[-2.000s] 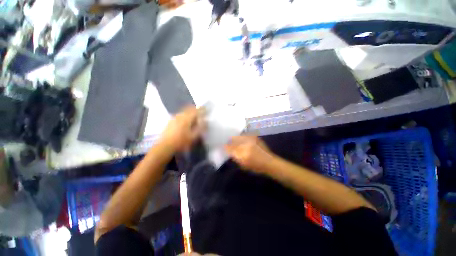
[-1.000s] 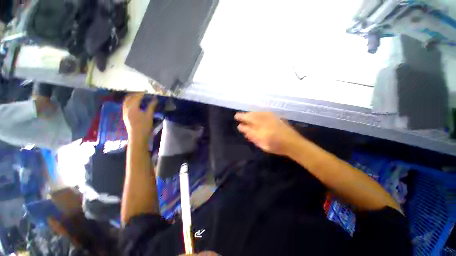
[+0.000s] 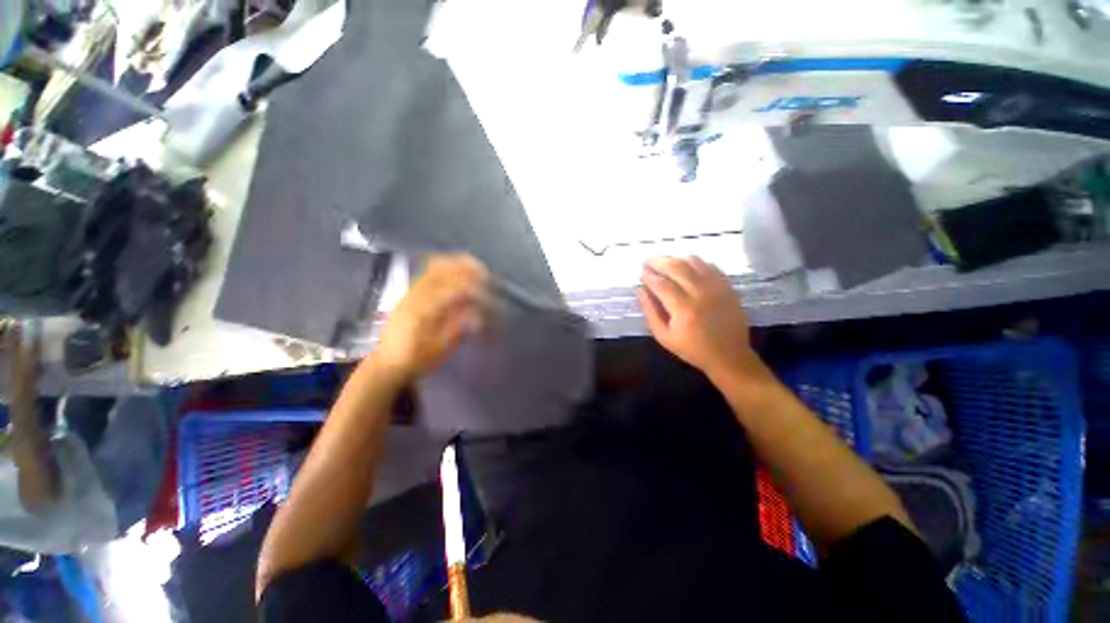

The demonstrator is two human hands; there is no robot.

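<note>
A long dark grey garment panel [image 3: 438,158] lies from the stack of large cut panels [image 3: 286,231] over the table's front edge, its near end hanging above my lap. My left hand [image 3: 432,316] is on this panel near the edge and grips it. My right hand [image 3: 696,310] is at the table edge, right of the panel, touching no cloth; its fingers are slightly curled and seem empty. The stack of small cut pieces [image 3: 848,207] lies right of the needle area. The presser foot and needle [image 3: 684,152] are beyond my right hand.
The white machine head [image 3: 803,91] spans the back right. A black rectangle [image 3: 1001,228] lies right of the small stack. Blue baskets stand below at right [image 3: 1010,426] and lower left [image 3: 250,456]. Dark crumpled cloth [image 3: 144,250] lies far left. A white stick [image 3: 453,511] points up at bottom centre.
The view has swung down-left and back. The small pale piece seen earlier between my hands is no longer seen there. My left hand has come up from below the table edge and now holds a panel.
</note>
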